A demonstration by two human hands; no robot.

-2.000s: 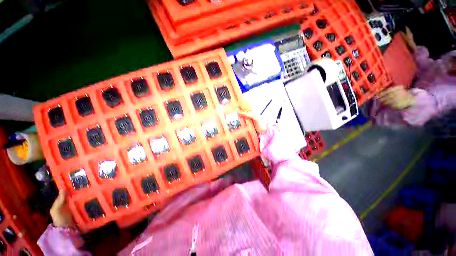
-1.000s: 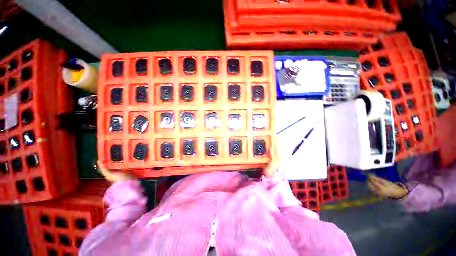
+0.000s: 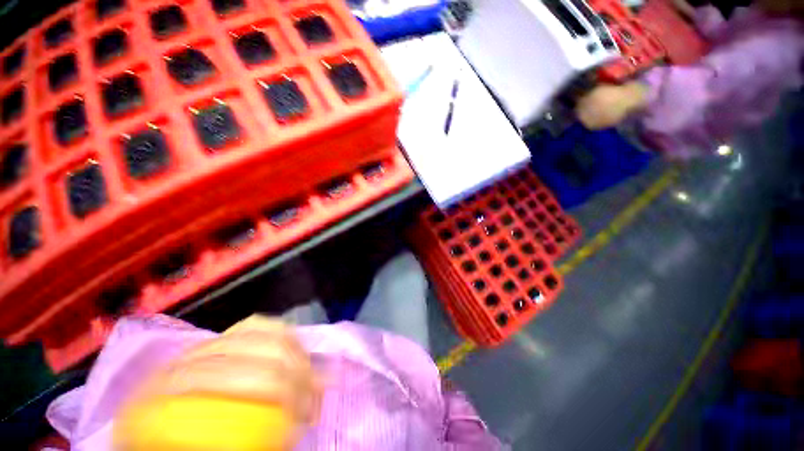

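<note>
A red-orange tray [image 3: 167, 110] with dark square modules in its pockets lies at the left, on top of more layered trays. Its left and upper parts are cut off by the picture's edge. One hand, seemingly my right hand [image 3: 242, 379], is strongly blurred low in front of my pink smock, with bright yellow at its fingers. It is below the stack and apart from it. Whether it holds anything cannot be made out. My left hand cannot be seen.
White paper [image 3: 454, 128] with a blue and a dark pen lies right of the trays. Beyond it stands a bulky white machine [image 3: 520, 53]. Below the paper is a lower stack of filled red trays [image 3: 494, 255]. Another person's hand [image 3: 613, 104] and pink sleeve are at the upper right, near blue crates.
The view has swung right and closer to the trays. The tray that both hands held at its lower corners now rests on other trays, with no hand seen on it.
</note>
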